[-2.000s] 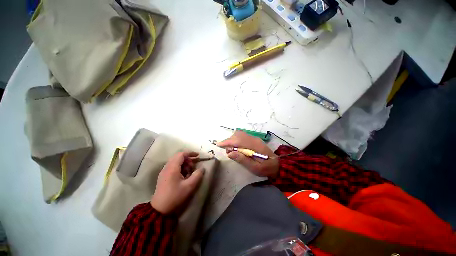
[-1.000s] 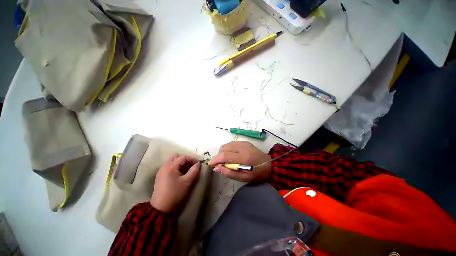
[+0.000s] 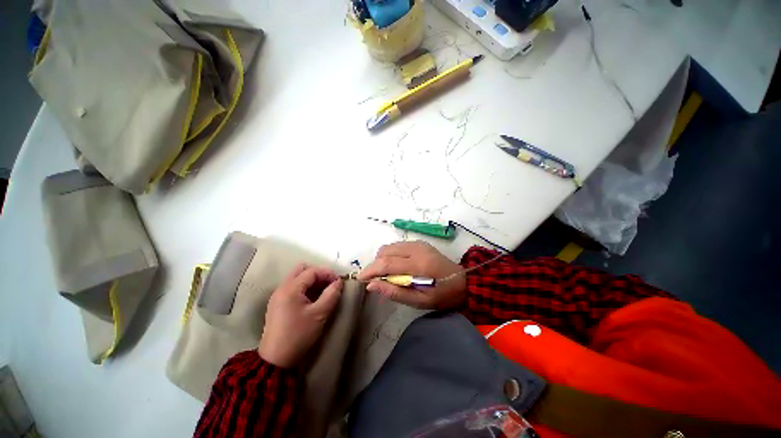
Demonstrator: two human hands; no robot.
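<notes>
A beige cloth bag (image 3: 278, 257) with a darker grey patch (image 3: 229, 274) and a yellow-bound edge lies in front of me. My left hand (image 3: 300, 315) pinches the bag's upper right corner between thumb and fingers. My right hand (image 3: 417, 272) holds a slim pale yellow pen-shaped tool (image 3: 398, 280) at the same corner, its tip close to my left fingertips. A thin pale wire runs back from the tool along my forearm. The fingers hide the tip's exact contact. A green-handled tool (image 3: 424, 227) with a thin metal shaft lies just beyond my right hand.
More beige pieces lie at the upper left (image 3: 120, 94) and left (image 3: 98, 227). A yellow stick (image 3: 426, 91), small yellow block (image 3: 417, 68), squat jar (image 3: 387, 34), power strip (image 3: 488, 27) and thread snips (image 3: 538, 157) lie beyond, among loose threads. The table edge runs at right.
My right hand has moved left and down to the bag's corner, meeting my left fingertips, and the green-handled tool now shows fully. Over the last second the hands have barely moved.
</notes>
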